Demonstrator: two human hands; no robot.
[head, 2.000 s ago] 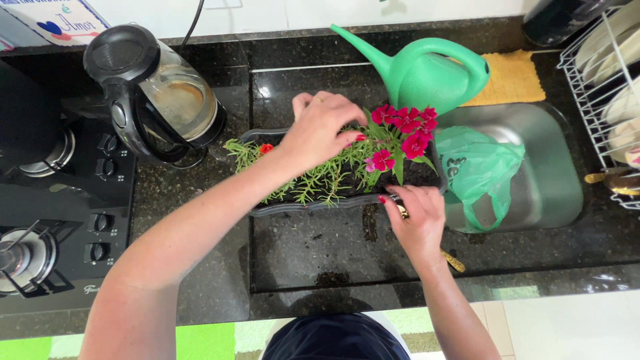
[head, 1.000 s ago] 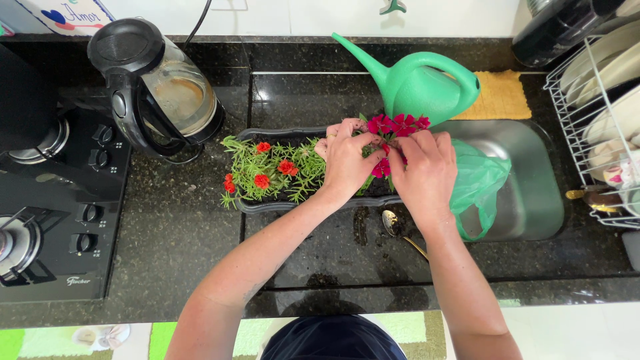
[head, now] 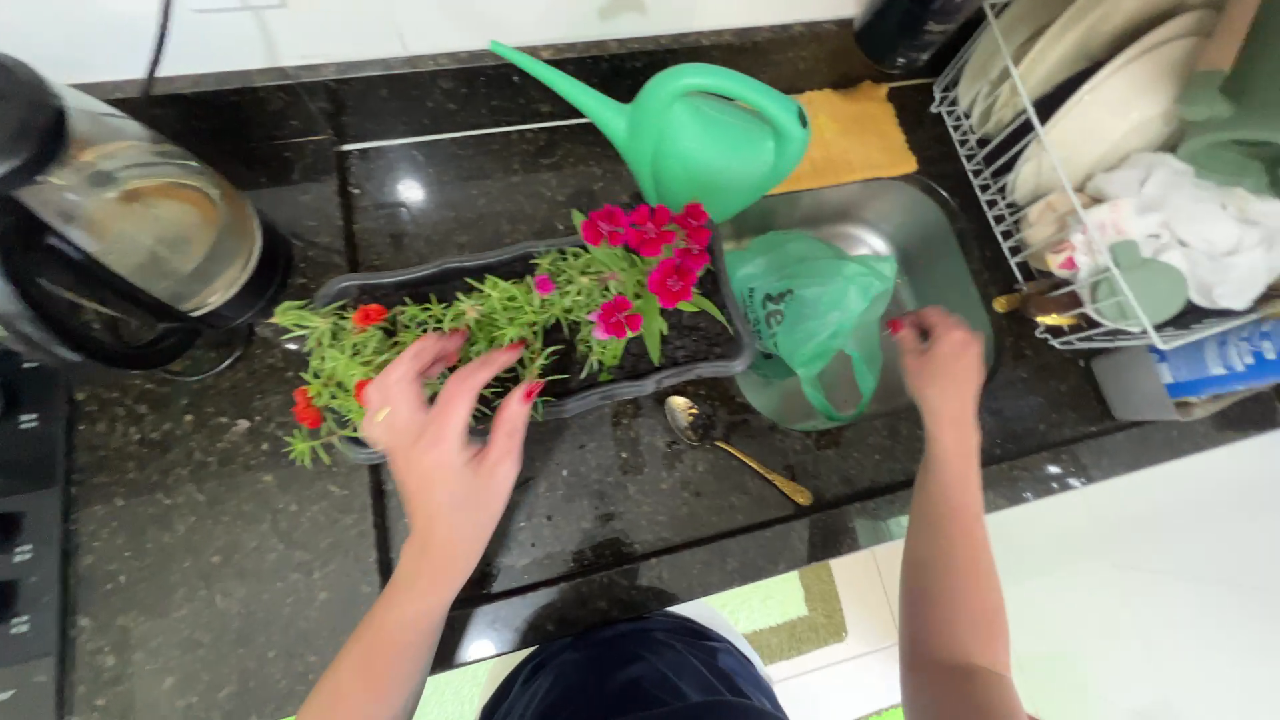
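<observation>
A black plastic planter (head: pixel 640 385) stands on the dark stone counter, with red-flowered trailing plants (head: pixel 345 345) at its left and magenta dianthus flowers (head: pixel 650 235) at its right. Over the left half of the planter hovers my left hand (head: pixel 455 420), fingers spread beside the green foliage, holding nothing that shows. My right hand (head: pixel 937 360) is above the sink's right part, fingers curled with the tips together; whether something small is pinched there cannot be told. A green plastic bag (head: pixel 815 305) lies in the sink. Below the planter rests a soiled gold spoon (head: pixel 745 455).
Behind the planter is a green watering can (head: pixel 700 150), near a yellow cloth (head: pixel 850 135). The steel sink (head: pixel 950 250) borders a white wire dish rack (head: pixel 1000 205) with plates. At left stand a glass kettle (head: pixel 150 240) and a black cooktop (head: pixel 30 520).
My hands have parted from the magenta flowers: the left has moved left over the foliage, the right has moved right over the sink. The view has shifted somewhat.
</observation>
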